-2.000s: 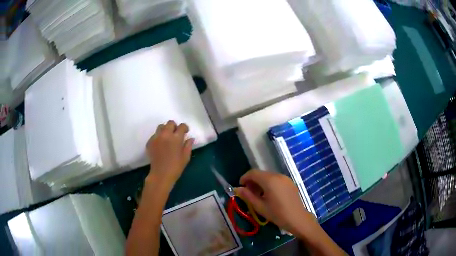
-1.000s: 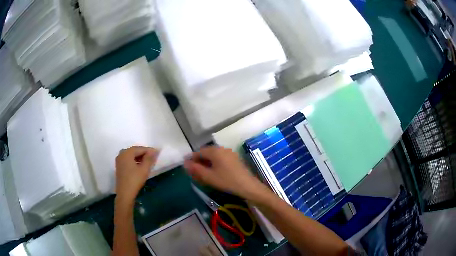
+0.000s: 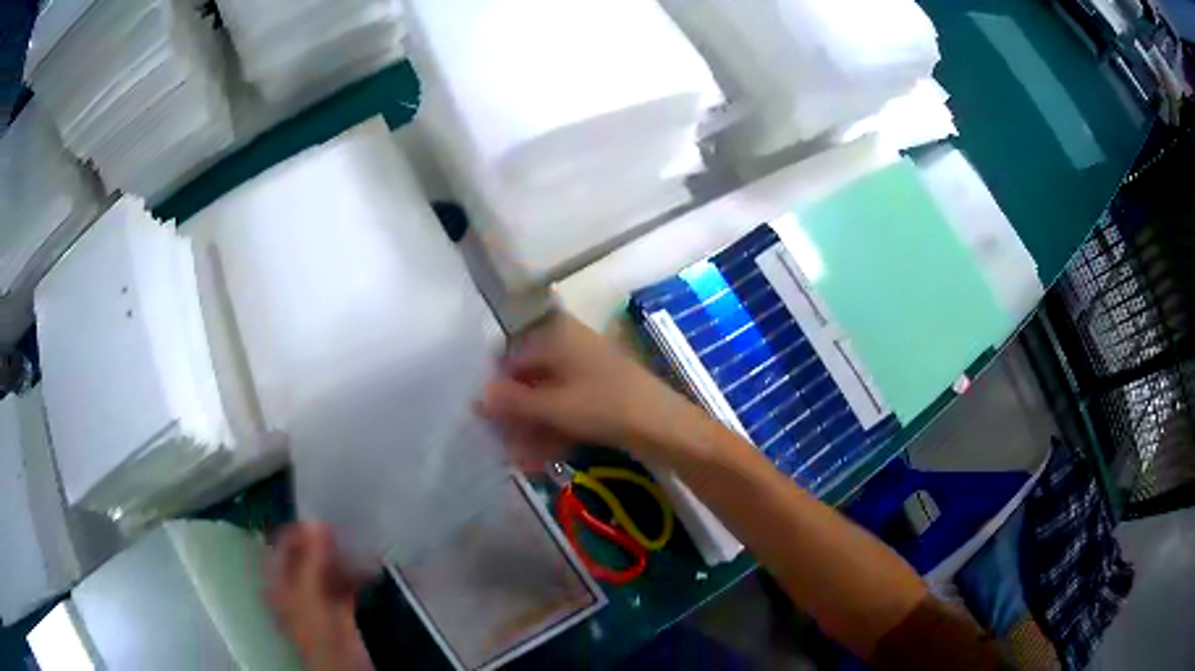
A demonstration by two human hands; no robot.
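Observation:
A milky, see-through film sheet (image 3: 393,439) is lifted off the soft white stack (image 3: 315,249) and hangs partly over the small work box (image 3: 505,583). My left hand (image 3: 315,590), blurred, holds its near left corner. My right hand (image 3: 557,393), also blurred, holds its right edge. The sheet hides the box's far left part. The scissors (image 3: 606,524), with red and yellow loops, lie beside the box, their blades partly hidden.
The dark blue cell stack (image 3: 773,354) and light-green sheet (image 3: 904,282) lie at right. White sheet stacks (image 3: 564,105) fill the far side. A crisp-edged white stack (image 3: 125,341) and pale-green plates (image 3: 164,603) stand at left. A blue stool (image 3: 904,518) is below right.
Both hands have taken hold of a film sheet and drawn it from the stack toward the box. The right hand let go of the scissors earlier. The view has shifted.

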